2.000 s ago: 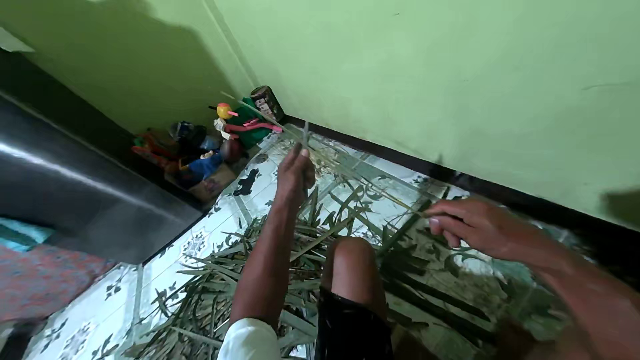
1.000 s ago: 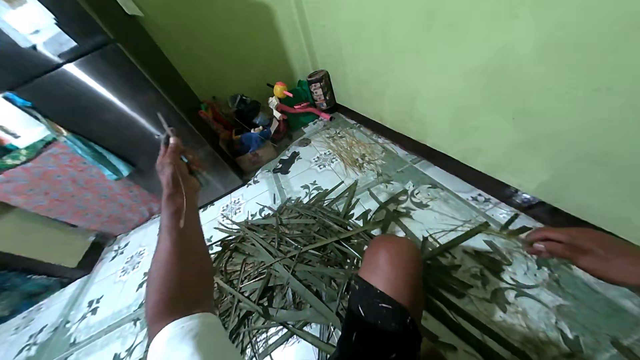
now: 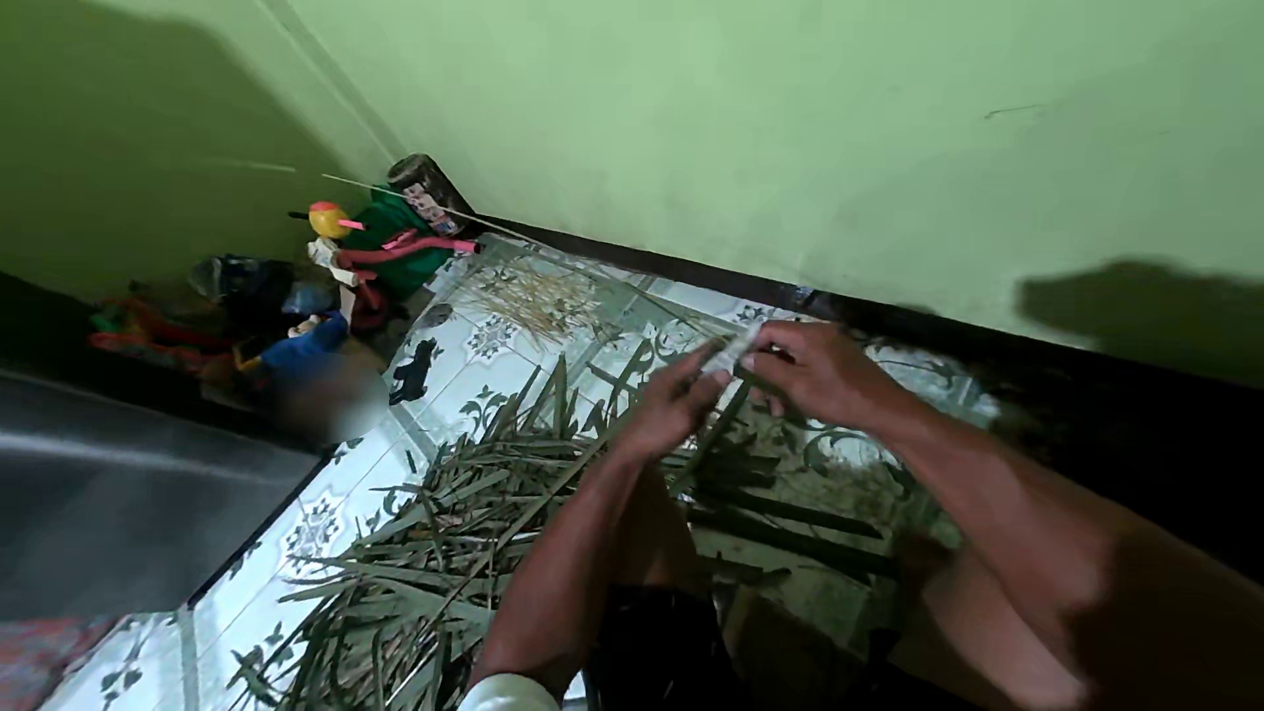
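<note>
My left hand (image 3: 679, 397) and my right hand (image 3: 812, 373) are close together above the tiled floor. My left hand grips a blurred pale, blade-like tool (image 3: 733, 352), and the fingers of my right hand meet it at its right side. From between the hands a long thin pale leaf rib (image 3: 553, 245) runs up and left, toward the corner of the room. Below my left forearm lies a large heap of cut green leaf strips (image 3: 464, 523). Farther off, a small pile of thin pale ribs (image 3: 543, 301) lies on the floor.
A green wall (image 3: 741, 128) with a dark baseboard (image 3: 632, 259) runs along the far side. In the corner stand a dark canister (image 3: 430, 193) and toys, one with a yellow head (image 3: 329, 220). A dark glossy cabinet or refrigerator (image 3: 138, 513) is at the left. Long leaves (image 3: 790, 513) lie beside my knee.
My left hand, raised far to the left with the tool one second ago, has come back beside my right hand. The view has shifted. The long rib now stretches out from my hands.
</note>
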